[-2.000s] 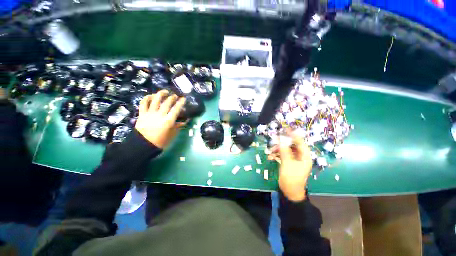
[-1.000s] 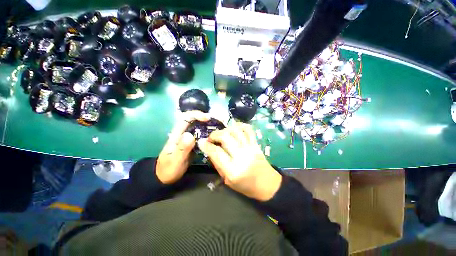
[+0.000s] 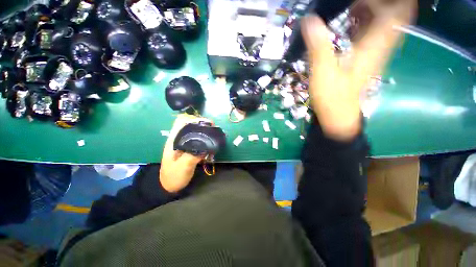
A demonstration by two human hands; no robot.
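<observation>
My left hand holds a round black plastic housing near the bench's front edge, with a few thin wires hanging under it. My right hand is raised over the motor heap, blurred, fingers spread around the dark screwdriver; whether it grips it I cannot tell. Two black balls, a left one and a right one, rest on the mat before the feeder. The screwdriver is mostly hidden or cut off at the top.
A silver-white feeder box stands at bench centre. Many black housings with boards are piled left. Small wired motors lie right, partly hidden by my right hand. Pale chips dot the green mat. A cardboard box is below the bench.
My right hand has left the housing and moved up and right to the screwdriver. My left hand still holds the housing, now showing its smooth curved side. The view has shifted.
</observation>
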